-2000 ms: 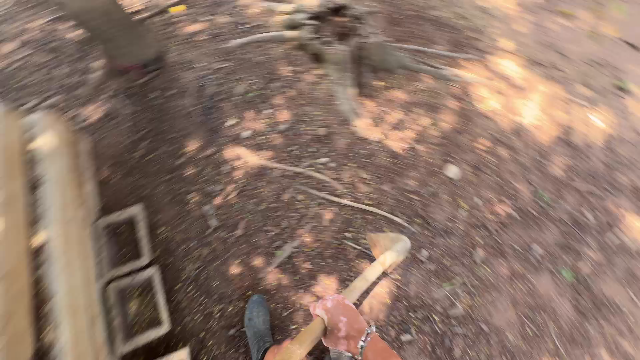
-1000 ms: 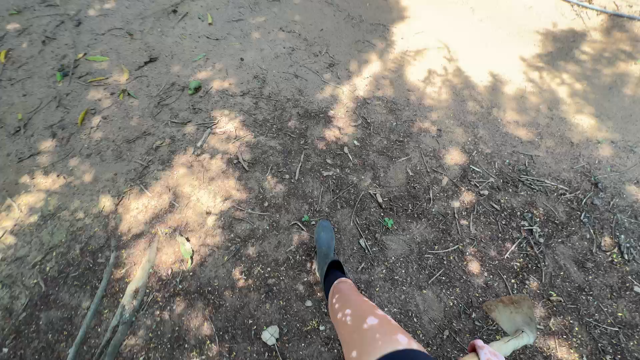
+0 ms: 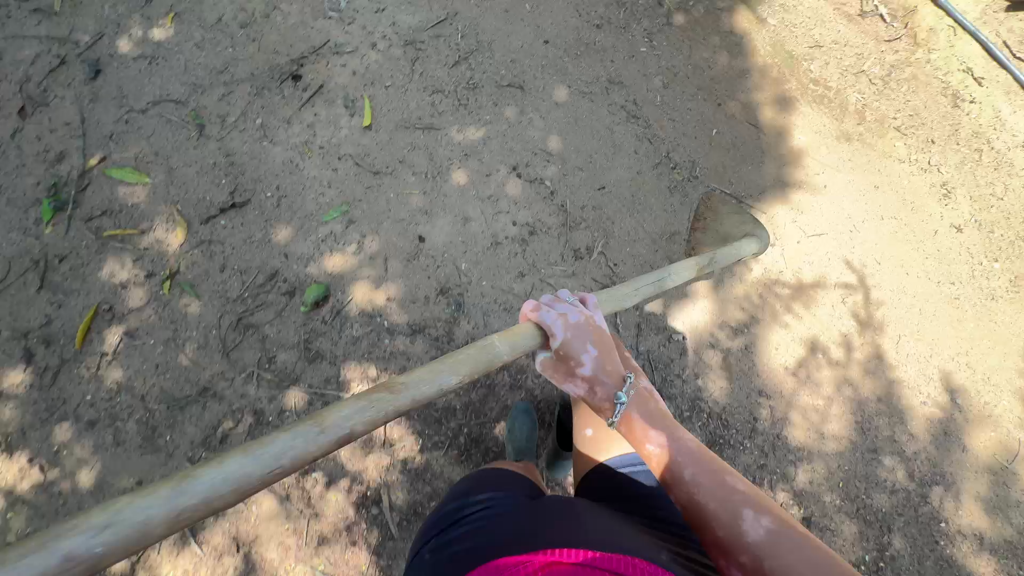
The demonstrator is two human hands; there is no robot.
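Observation:
My right hand (image 3: 578, 348), with a ring and a chain bracelet, is closed around the wooden handle (image 3: 416, 390) of a hoe. The handle runs diagonally from the lower left edge up to the right. At its far end the hoe's metal blade (image 3: 720, 224) is over the soil, at the border of shade and sunlight; whether it touches the ground I cannot tell. My left hand is out of view. Below the handle are my boots (image 3: 522, 432), dark shorts and pink top.
Bare soil carries twigs, green leaves (image 3: 315, 296) and yellow leaves (image 3: 86, 326), mostly at the left. A thin grey pipe or hose (image 3: 980, 40) crosses the top right corner. Tree shadows and sunlit patches lie over the ground.
The view has moved well away from the stump and hollow blocks seen earliest. The hoe has come up into the middle of view, its handle now lying across in front of my legs.

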